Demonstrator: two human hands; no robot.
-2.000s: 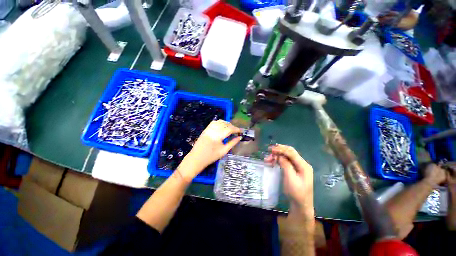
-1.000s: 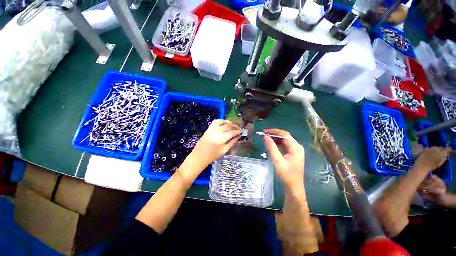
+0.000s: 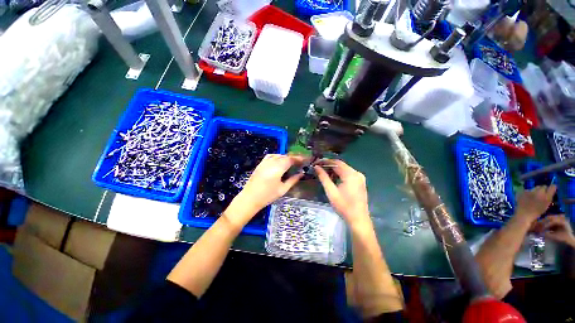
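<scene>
My left hand is at the fixture under the press, its fingertips closed around a small dark part. My right hand is just right of it, fingertips pinching a thin metal pin at the same spot. The two hands' fingertips nearly meet and partly hide the part and the fixture. A clear plastic box with rows of pins lies just below the hands. A blue tray of black ring-like parts is left of my left hand.
A blue tray of pins is far left, a white pad below it. The press lever slants down to a red grip at right. Loose pins lie beside it. Another person's hands work at right, near another blue tray.
My right hand has moved left and brought the pin to my left fingertips. My left hand has stayed near the fixture. The camera view has shifted slightly.
</scene>
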